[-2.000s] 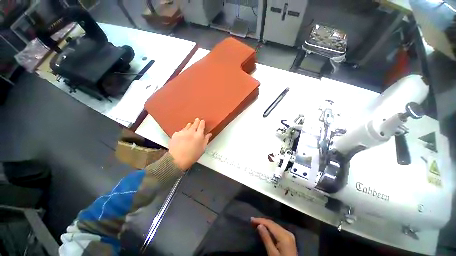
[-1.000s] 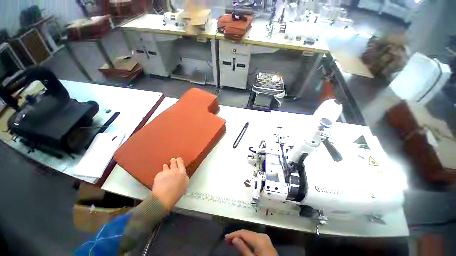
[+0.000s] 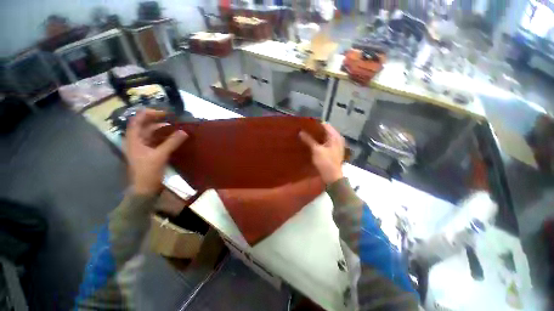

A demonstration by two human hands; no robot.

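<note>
My left hand [image 3: 149, 152] and my right hand [image 3: 327, 152] hold a red-brown leather panel [image 3: 249, 152] up in front of me by its two upper corners, thumbs facing me. The panel hangs across between the hands. Below it a red-brown surface with a pointed lower corner [image 3: 261, 215] shows over the white table [image 3: 297, 255]; whether it is the pile or part of the held panel I cannot tell. The white sewing machine [image 3: 474, 267] is at the lower right, blurred.
A black machine [image 3: 146, 91] stands on the table at the left. A cardboard box [image 3: 176, 237] is below the table edge. Across the aisle are a long bench [image 3: 395, 91] with an orange-brown pile [image 3: 364, 64] and a stool [image 3: 392, 143].
My left hand has left the top of the pile and my right hand has come up from my lap. Both now hold a raised panel. The camera view has shifted.
</note>
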